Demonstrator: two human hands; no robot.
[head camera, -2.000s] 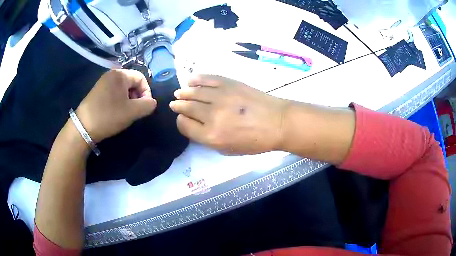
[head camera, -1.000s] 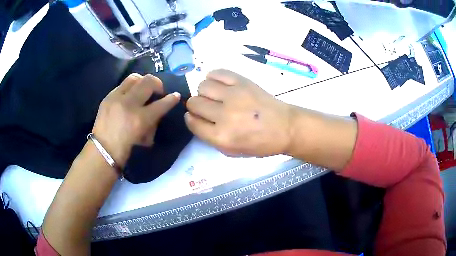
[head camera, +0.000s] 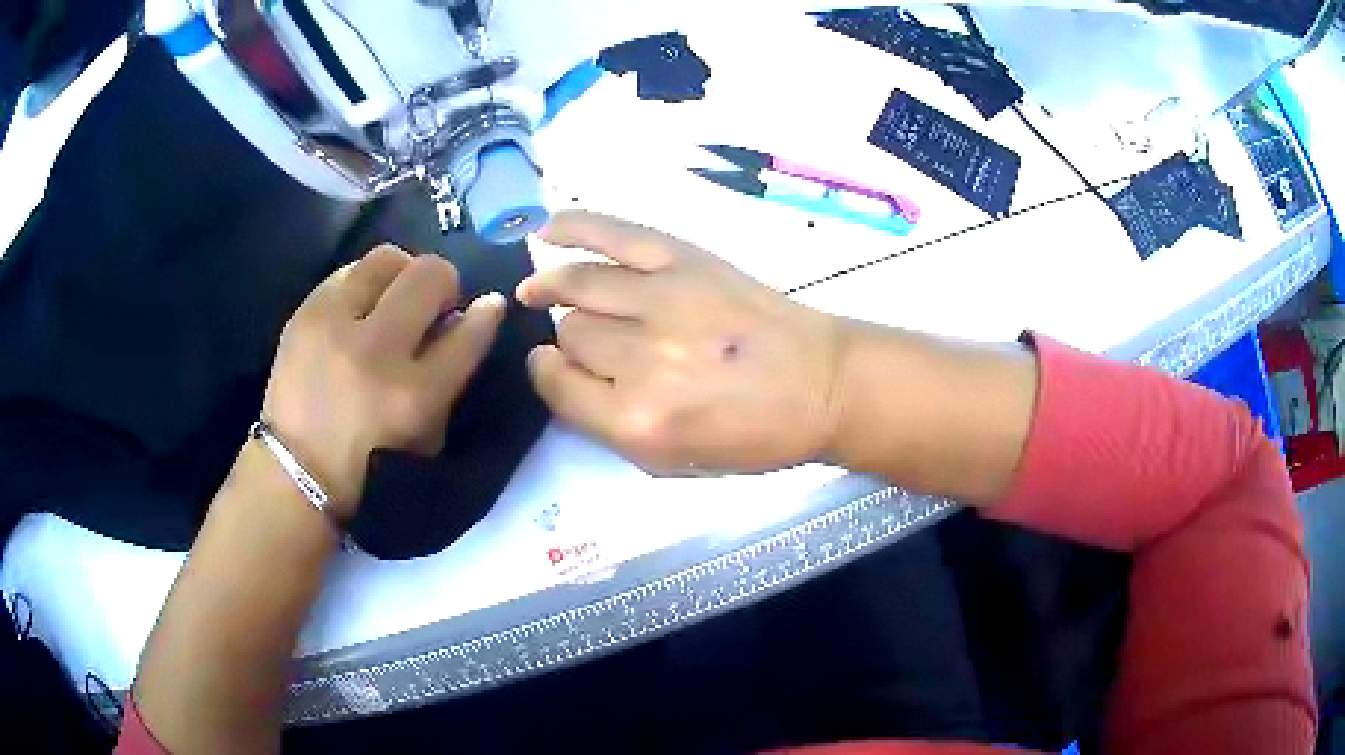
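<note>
The black fabric (head camera: 472, 428) lies left of and below the blue-grey cylinder (head camera: 505, 195) on the sewing machine head (head camera: 295, 89). My left hand (head camera: 369, 354) is on the fabric, fingers curled, gripping it near its right edge. My right hand (head camera: 671, 347) is at the fabric's right edge, fingers bent around it. Its thumb is hidden, and its upper finger is just below the cylinder. The fingertips of both hands are close together but apart. The needle and presser foot cannot be made out.
Thread snips (head camera: 811, 189) lie right of the machine. A printed black label (head camera: 944, 151), small black pieces (head camera: 659, 68), black strips (head camera: 944, 56) and another black label piece (head camera: 1176, 202) lie beyond. A thin dark line crosses the table. A ruler (head camera: 634, 605) follows the near edge.
My left hand has moved right and down from its place two seconds ago, and its thumb now reaches toward my right hand. My right hand stays at the fabric edge. The whole view has shifted slightly.
</note>
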